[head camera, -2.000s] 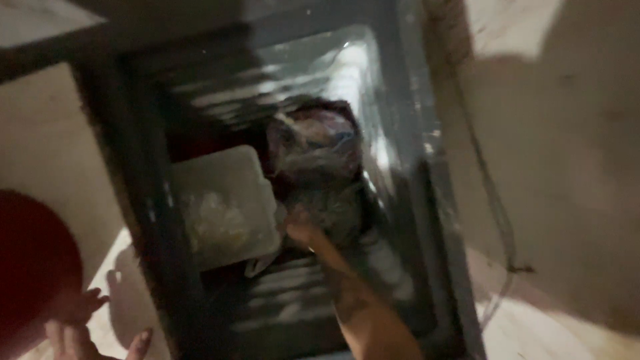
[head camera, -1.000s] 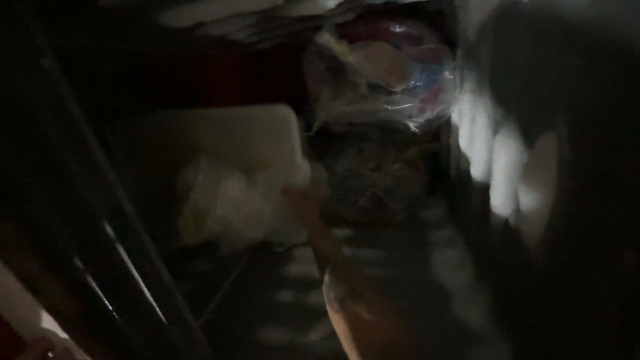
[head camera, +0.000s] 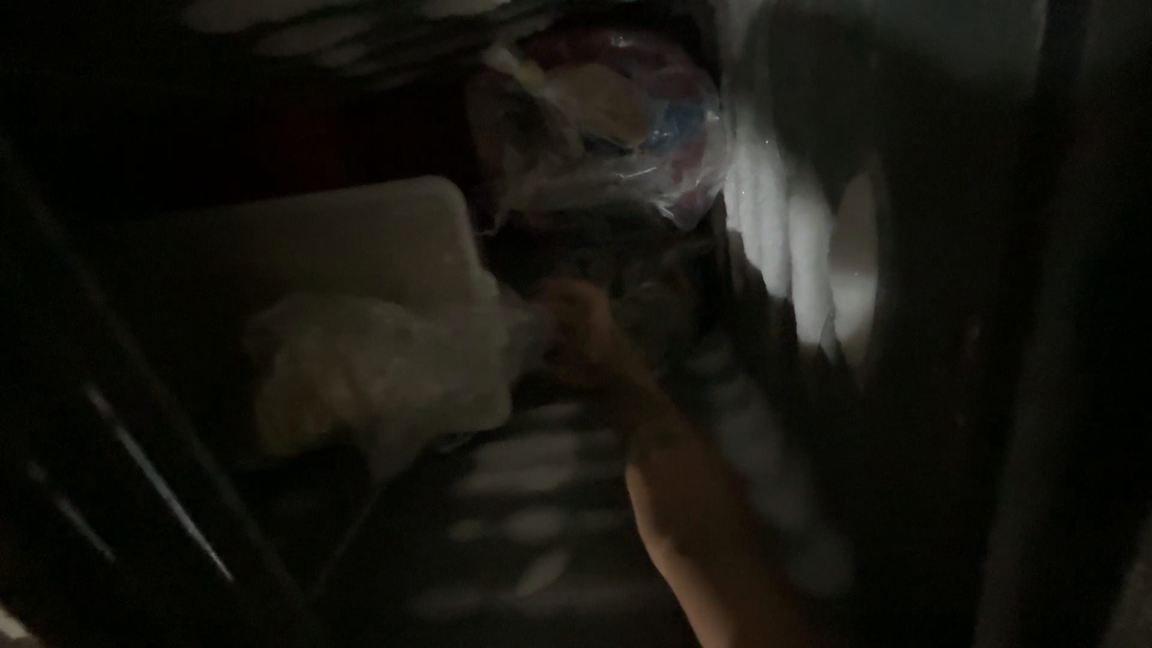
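Observation:
My right hand (head camera: 580, 324) reaches down into a dark chest with frosted inner walls. Its fingers are at the gathered end of a clear plastic bag (head camera: 333, 378) with pale yellowish contents, which lies over a white plastic container (head camera: 360, 238); the grip is dim and blurred, but the fingers look closed on the plastic. Beyond the hand, a clear bag (head camera: 594, 135) with reddish, tan and blue contents lies near the right wall. Another dark bagged item (head camera: 661, 297) is just right of my hand. My left hand is out of view.
White frost (head camera: 787, 243) coats the right inner wall of the chest. Ridges of frost (head camera: 531, 522) show on the near side. The dark chest rim (head camera: 153, 486) runs diagonally at the left. Something dark red (head camera: 310, 135) sits behind the white container.
The view has moved in much closer to the chest. My left hand, seen at the lower left two seconds ago, has left the view. My right hand remains beside the white container.

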